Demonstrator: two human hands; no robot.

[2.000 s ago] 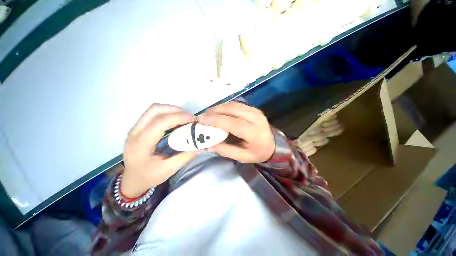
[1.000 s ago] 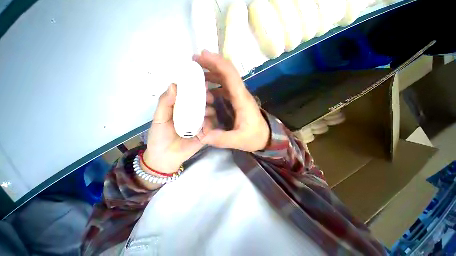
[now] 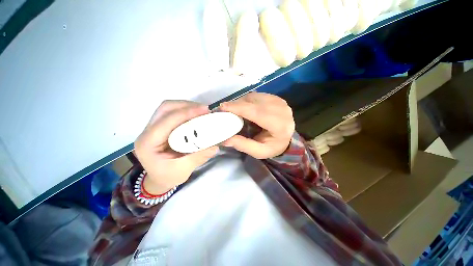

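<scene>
A cream-white plastic housing (image 3: 210, 131) is held between both hands in front of the white apron, near the bench edge. Its narrow oval face points at me and shows two short dark slots left of its middle. My left hand (image 3: 168, 140) grips its left end, fingers above and thumb below. My right hand (image 3: 267, 124) grips its right end, fingers above and thumb below. The palms hide the far side of the housing. More cream housings (image 3: 278, 36) stand on edge in a row on the white bench, up and to the right.
The white bench (image 3: 93, 83) has a dark green edge running diagonally. An open cardboard carton (image 3: 381, 161) is at the right, with cream housings (image 3: 337, 136) stacked inside and a raised flap towards the bench. Blue items lie beneath the bench edge. Grey fabric is at the lower left.
The housing has turned from upright, long side showing, to nearly level with its slotted face showing. Both hands have come lower and now hold opposite ends. Two seconds ago a face with clover-like holes showed.
</scene>
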